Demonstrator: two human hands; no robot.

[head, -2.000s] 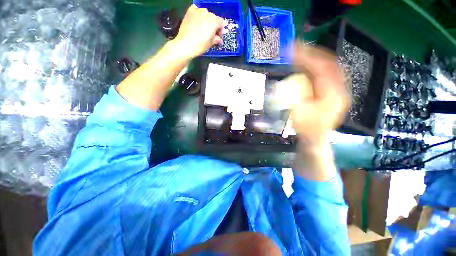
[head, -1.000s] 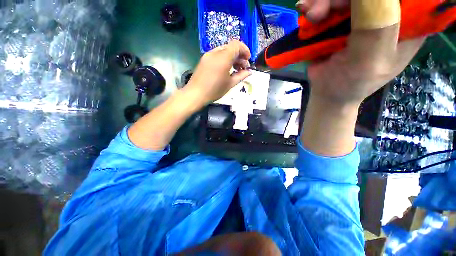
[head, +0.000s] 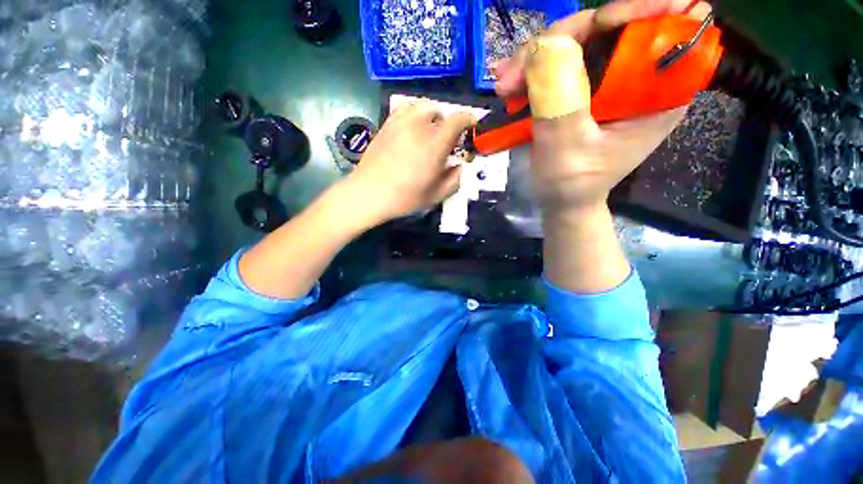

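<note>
My right hand (head: 577, 142), with a tan cover on one finger, holds the orange-red and black electric screwdriver (head: 653, 71), its tip pointing left and down at the cream-white jig (head: 487, 174). My left hand (head: 407, 161) is at the jig's upper left, thumb and fingertips close around the screwdriver tip; whether they pinch a small part is hidden. The jig lies on the black jig base (head: 416, 248), partly covered by my left hand.
Two blue parts bins (head: 415, 71) with small metal pieces stand behind the jig. A black parts tray (head: 748, 203) is right, with finished-looking black pieces beyond. Black sub-assemblies (head: 270, 142) and a round cover (head: 356, 139) lie left. Clear blister trays (head: 104, 180) are far left, a carton (head: 700, 378) lower right.
My right hand, empty-looking and blurred two seconds ago, now holds the screwdriver, with its tip lower over the jig than a second ago. My left hand has moved from the left bin down to the jig.
</note>
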